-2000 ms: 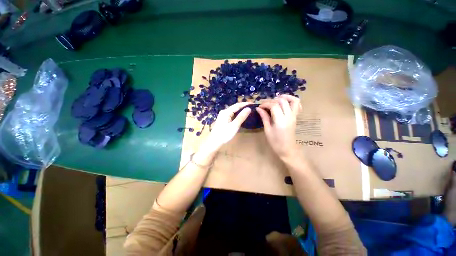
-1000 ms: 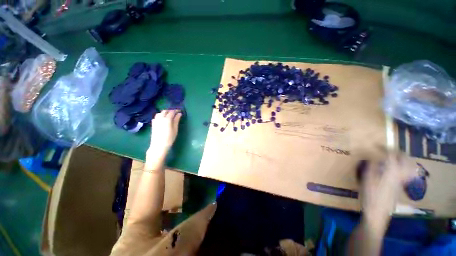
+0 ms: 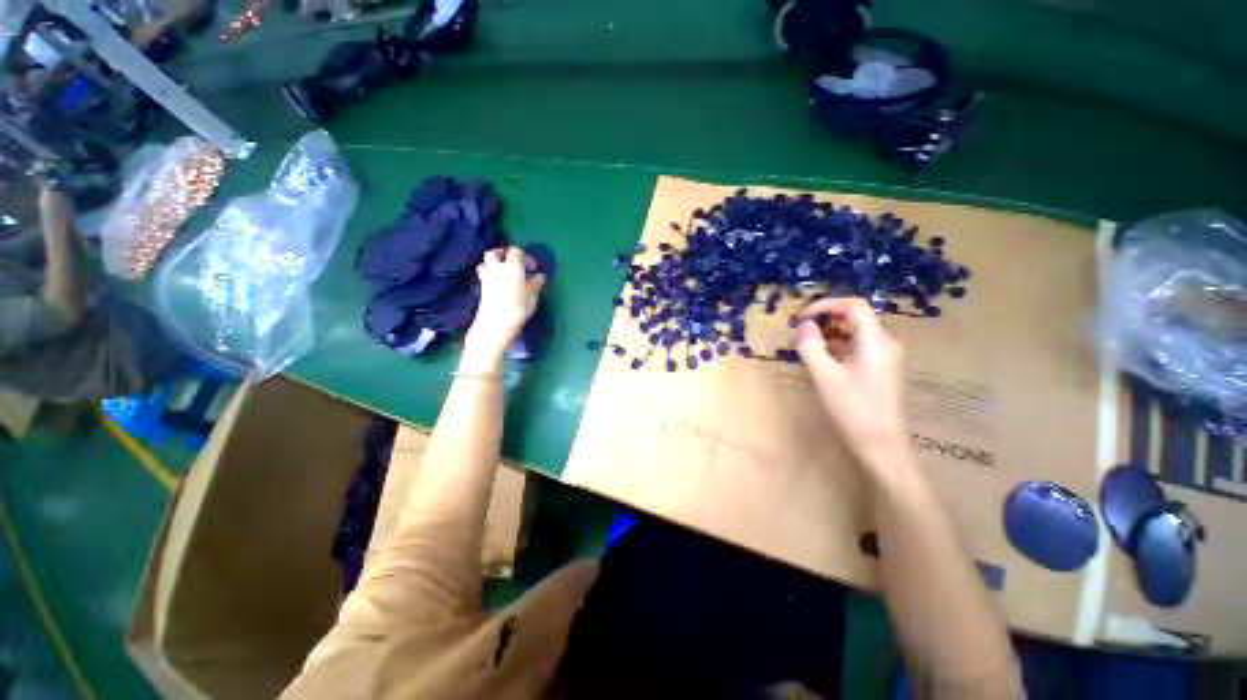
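Observation:
My left hand (image 3: pixel 506 293) is at the right side of the pile of dark oval covers (image 3: pixel 427 260) on the green surface. Its fingertips touch or overlap a cover; whether they grip it is unclear. My right hand (image 3: pixel 855 358) is at the lower edge of the heap of small dark buttons (image 3: pixel 780 246) on the cardboard (image 3: pixel 766 451). Its thumb and fingers are close together; whether a button is between them cannot be told. A shiny oval cover (image 3: pixel 1050 525) lies on the cardboard at right, beside two overlapping ones (image 3: pixel 1165 554).
Crumpled clear bag (image 3: pixel 260 267) and bag of copper-coloured parts (image 3: pixel 171 205) at left. Round plastic bundle (image 3: pixel 1187 308) at right. Black fan assemblies (image 3: pixel 882 82) stand across the line. Open carton (image 3: pixel 226 533) at lower left. Another person's arm (image 3: pixel 58 253) shows at far left.
My hands were together on a dark cover, then parted: left to the pile, right to the far right and now back to the button heap. Another cover lies at right. The view has shifted left.

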